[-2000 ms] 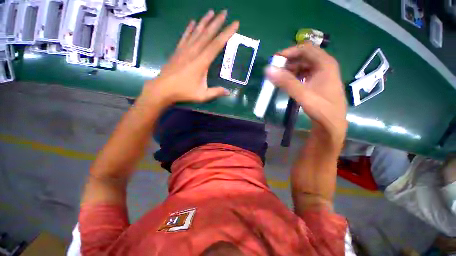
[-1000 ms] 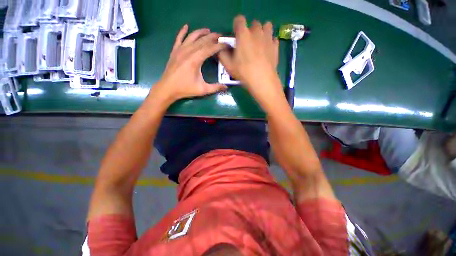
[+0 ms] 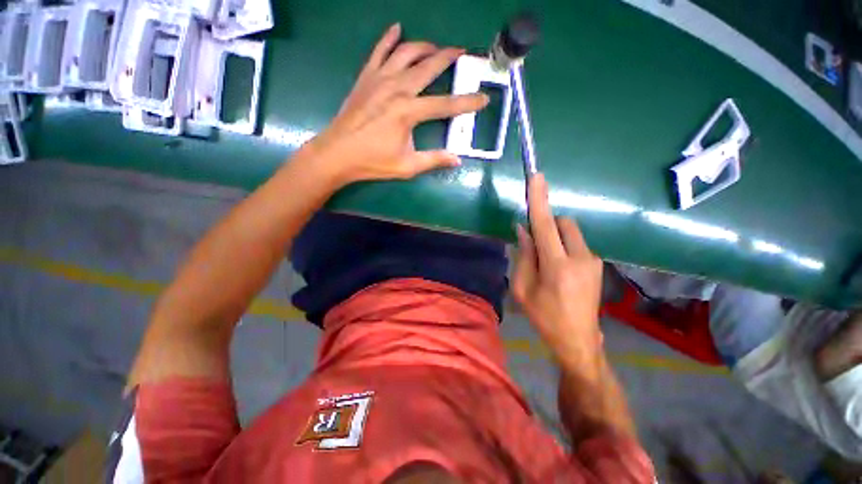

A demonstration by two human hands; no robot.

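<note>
A white housing frame (image 3: 464, 128) with a rectangular window lies on the green bench in front of me. My left hand (image 3: 392, 118) is spread at its left side, with fingertips touching or over its left edge and window. My right hand (image 3: 560, 269) is shut on the grip of the mallet (image 3: 523, 123). The mallet's head (image 3: 515, 43), with a dark face showing, is over or beside the frame's upper right corner. Whether it touches the frame cannot be told. The grip is mostly hidden by my right hand.
White housing frames (image 3: 156, 61) stand in rows at the left of the bench (image 3: 605, 113). Two white frames (image 3: 709, 168) lie crossed at the right. A pale rail (image 3: 756, 66) curves at the upper right, with a unit (image 3: 823, 57) beyond. A person's light clothing (image 3: 747, 326) shows beside something red (image 3: 676, 326).
My right hand has left the white part and taken hold of the mallet, whose head is now by the frame. My left hand has shifted from beside the frame onto its left edge.
</note>
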